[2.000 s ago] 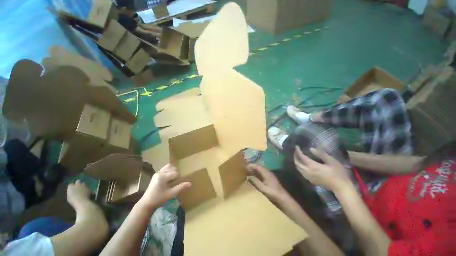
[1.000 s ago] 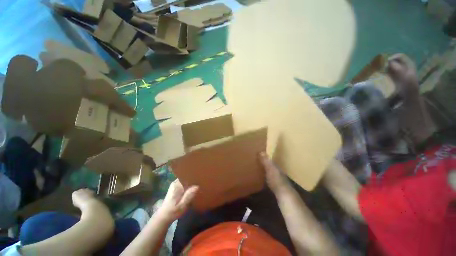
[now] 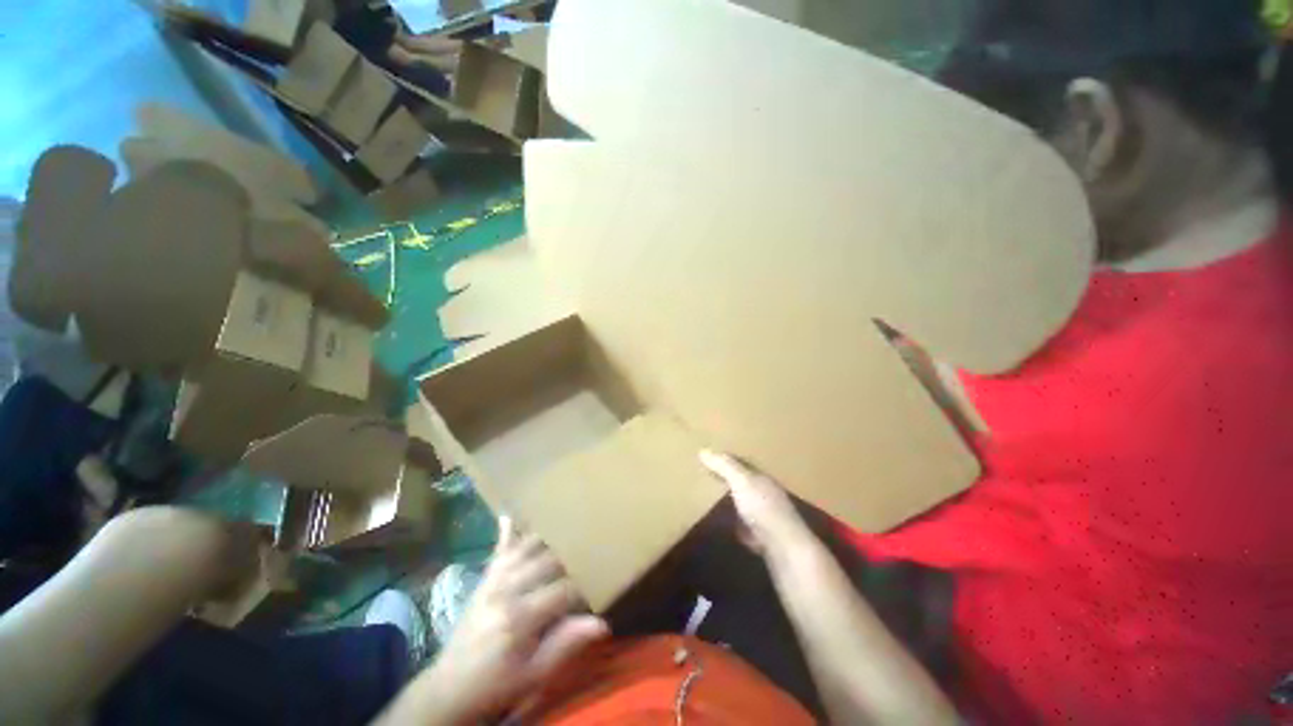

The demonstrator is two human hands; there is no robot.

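A brown cardboard box (image 3: 567, 440) stands tilted in front of me, its tray open at the far left part. A panel (image 3: 624, 496) lies over the near part of the tray. The big lid panel (image 3: 752, 241) with rounded ends stands up behind and to the right. My left hand (image 3: 522, 610) is at the near left edge, fingertips against the side wall and thumb apart; whether it grips is unclear. My right hand (image 3: 752, 499) holds the right edge, thumb on top of the panel and its other fingers hidden.
A person in a red shirt (image 3: 1134, 482) leans close at the right, behind the lid. Another person's arm (image 3: 128, 582) is at the lower left. Folded boxes (image 3: 291, 341) stand at the left. A flat blank (image 3: 489, 291) lies on the green floor (image 3: 426, 305). More boxes lie at the top left.
The near panel has folded over the tray's near part. The box has turned, and the lid now leans right and looks larger. The red-shirted person has leaned into view.
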